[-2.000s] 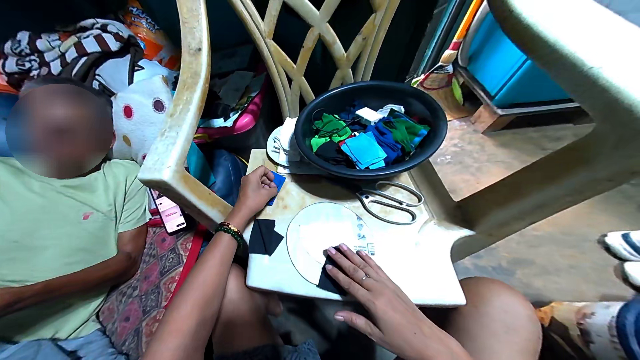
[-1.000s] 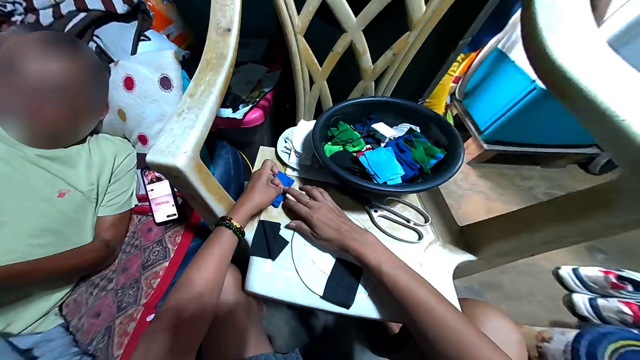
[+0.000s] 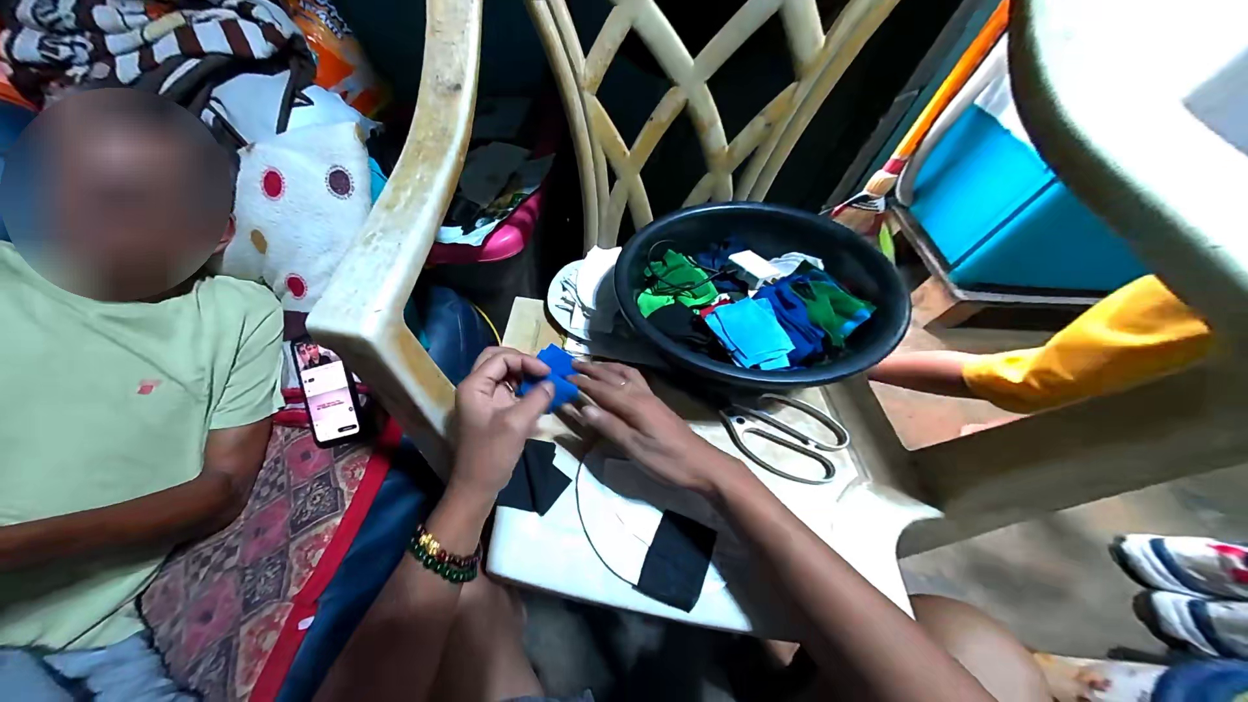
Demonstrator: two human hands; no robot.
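Observation:
My left hand (image 3: 499,414) pinches a small blue fabric piece (image 3: 554,378) between thumb and fingers over the seat of a plastic chair (image 3: 536,575). The fingertips of my right hand (image 3: 634,414) meet the right edge of that piece; whether they grip it is unclear. Below my hands, black fabric pieces (image 3: 533,478) lie at the left, and a black rectangle (image 3: 677,561) lies on the edge of a white disc (image 3: 614,517). Scissors (image 3: 790,439) rest right of my right hand, beside a black basin (image 3: 882,341) holding green, blue and black fabric pieces (image 3: 749,332).
A person (image 3: 117,419) lies at the left beside a phone (image 3: 330,392). The chair's armrest (image 3: 390,244) rises between us. Another person's yellow-sleeved arm (image 3: 1082,356) shows behind the chair at the right. Shoes (image 3: 1185,595) stand on the floor at the lower right.
My right hand has moved from the black rectangle on the disc up to the blue piece by my left hand. A yellow-sleeved arm has come into view at the right.

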